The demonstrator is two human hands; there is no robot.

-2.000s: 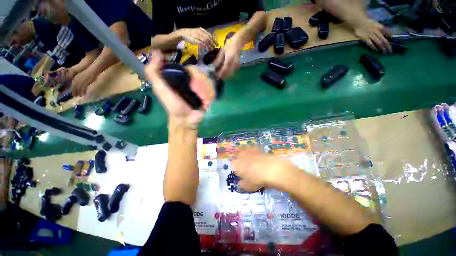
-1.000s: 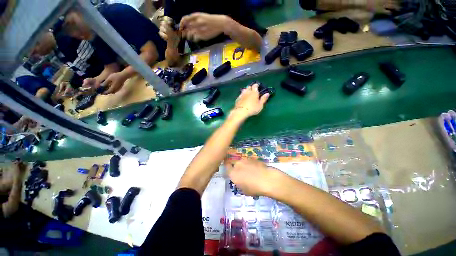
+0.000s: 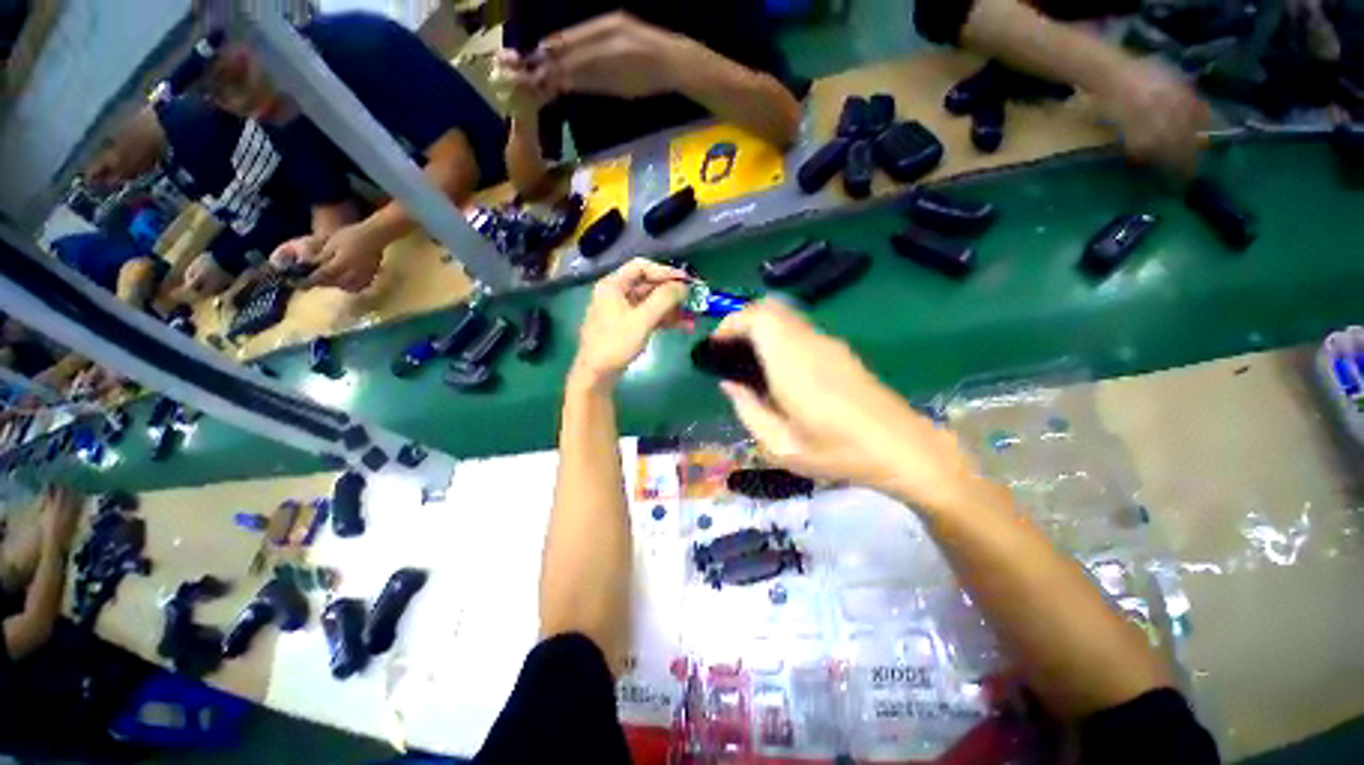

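My left hand (image 3: pixel 621 317) and my right hand (image 3: pixel 800 381) are raised near each other over the belt's near side. Between their fingers is a blue cell with a small green board end (image 3: pixel 720 302). My left fingertips pinch its green end; my right fingers hold its other end. A black housing part (image 3: pixel 729 359) is also under my right fingers, partly hidden. Narrow dark bracket pieces (image 3: pixel 748 556) lie in a row on the clear plastic sheet (image 3: pixel 883 598). A black elongated piece (image 3: pixel 770 483) lies just above them.
The green belt (image 3: pixel 598 392) crosses ahead, with black units (image 3: pixel 815 269) in pairs and singly. Workers' hands (image 3: pixel 598 60) are opposite. Curved black parts (image 3: pixel 392 605) lie at left on white paper. A tray with blue cells (image 3: pixel 1351 374) is at the right edge.
My left hand has drawn back from the belt, leaving black units there. My right hand has risen from the sheet to meet it, uncovering the bracket pieces. The blue cell now shows between them.
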